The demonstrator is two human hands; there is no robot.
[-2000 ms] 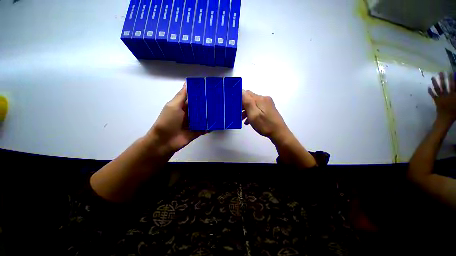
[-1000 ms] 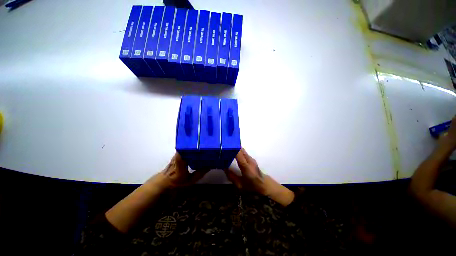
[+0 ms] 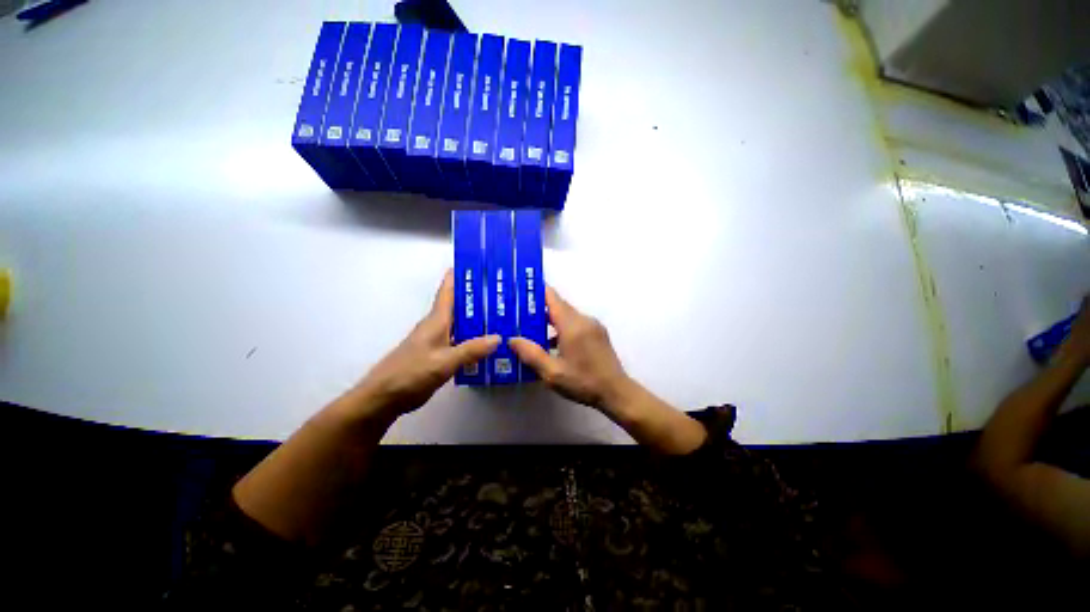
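Observation:
Three blue retail boxes (image 3: 498, 263) stand side by side on edge, spines up, with white lettering and small pale squares near the ends closest to me. My left hand (image 3: 423, 360) holds their left side, its thumb over the spines. My right hand (image 3: 582, 356) holds their right side, its thumb on the spines near the front. A long row of boxes (image 3: 436, 108) stands just beyond them, blue spines up. Whether the held boxes touch the tabletop cannot be told.
A white table (image 3: 741, 263) has yellow tape lines (image 3: 923, 269) at the right. A black object (image 3: 430, 14) lies beyond the row. A yellow object (image 3: 4, 293) shows at the left edge. Another person's arm (image 3: 1040, 407) is at the right, near a blue box (image 3: 1049, 340).
The three boxes have turned from showing their ends with hang tabs to showing their lettered spines. My hands have moved up their sides, with thumbs now on top.

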